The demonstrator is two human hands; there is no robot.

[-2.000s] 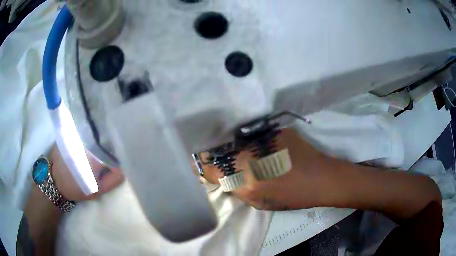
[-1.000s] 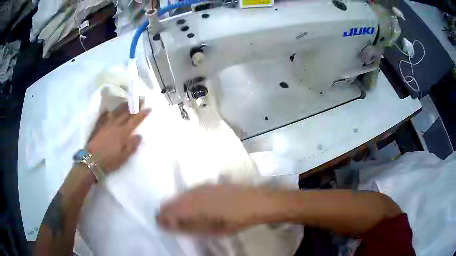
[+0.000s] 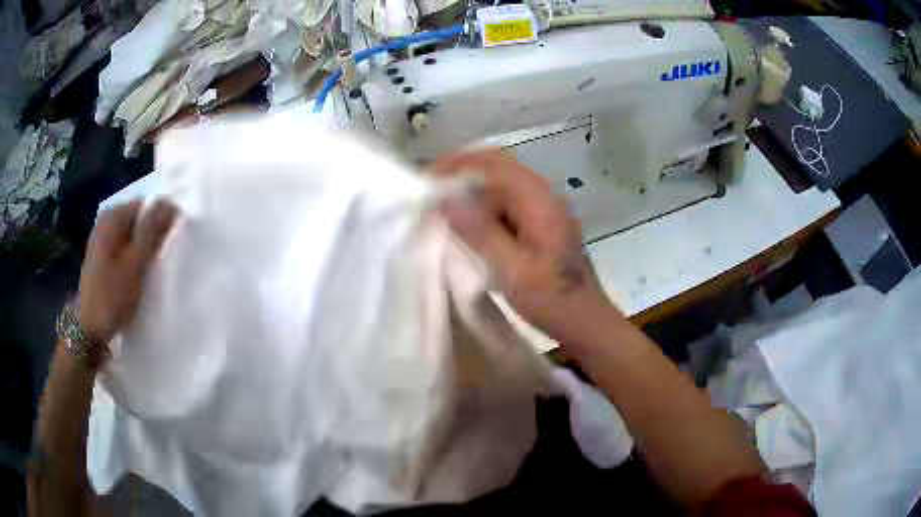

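A large white garment piece hangs spread between my two hands, lifted in front of the sewing machine. Its folds are blurred by motion, and a beige part shows at its lower right. My left hand, with a metal-banded watch on the wrist, holds the cloth's left edge. My right hand grips its upper right corner, with fingers closed on it, in front of the machine arm. The cloth hides the needle area and the left part of the table.
The white machine table shows right of my right hand. White cloth pieces lie heaped at the right. Hanging or piled pale pieces are behind at the upper left. A white corded plug lies on the dark side table.
The cloth has come off the table and away from the needle area, raised and spread. My right hand has moved up to its top corner; my left hand has shifted left to its edge.
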